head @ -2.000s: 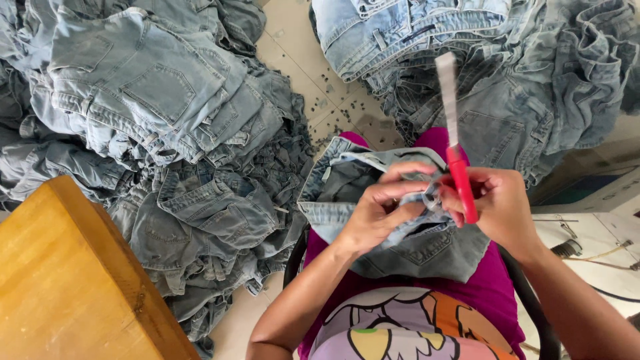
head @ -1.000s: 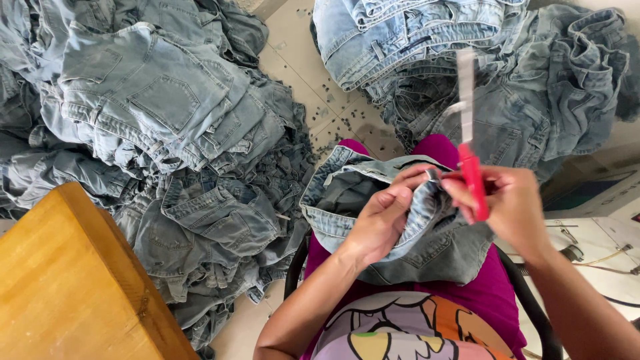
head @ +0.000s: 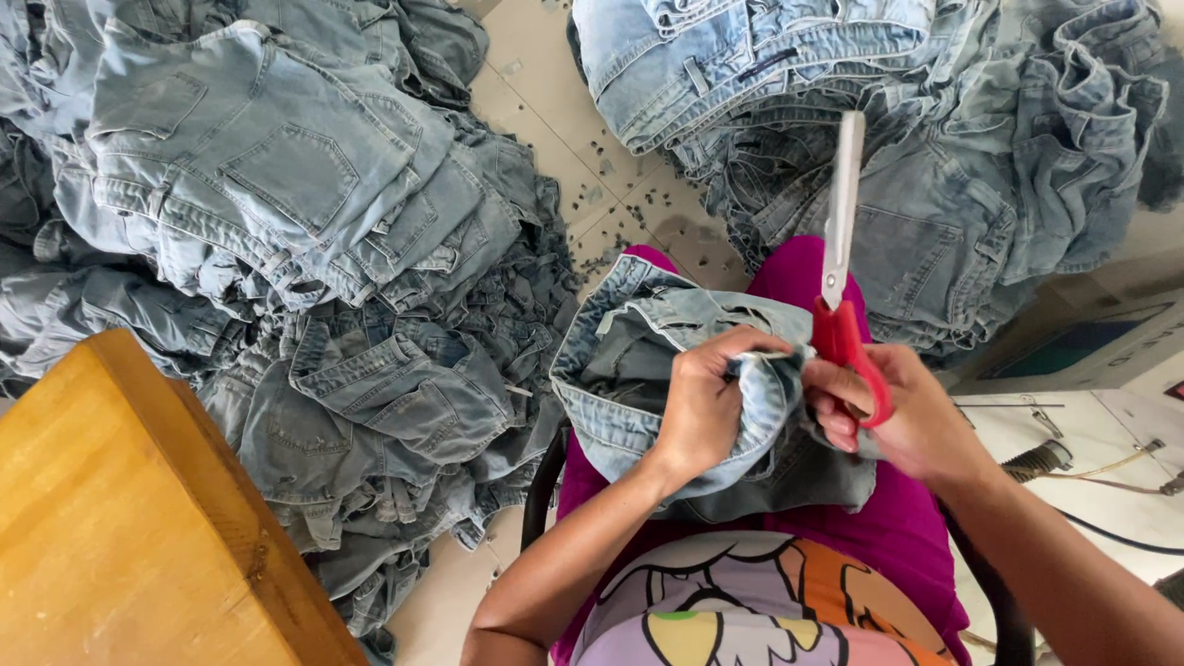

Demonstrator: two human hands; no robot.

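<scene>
A light blue denim garment (head: 629, 407) lies across my lap, its waistband opening facing up and to the left. My left hand (head: 708, 398) grips a bunched fold of that garment near its middle. Red-handled scissors (head: 840, 324) are in my right hand (head: 879, 407), blades together and pointing up, away from my body. The fingertips of my right hand touch the cloth close to my left hand. What lies between the fingertips is hidden.
Large piles of denim garments lie on the left (head: 277, 176) and at the upper right (head: 925, 185). Small dark scraps (head: 629, 213) dot the tiled floor between them. A wooden table corner (head: 139, 518) juts in at lower left. A cable (head: 1110, 536) runs at right.
Both hands have stayed at the garment on my lap, and the scissors have remained in my right hand. My left hand now closes on a fold of the cloth.
</scene>
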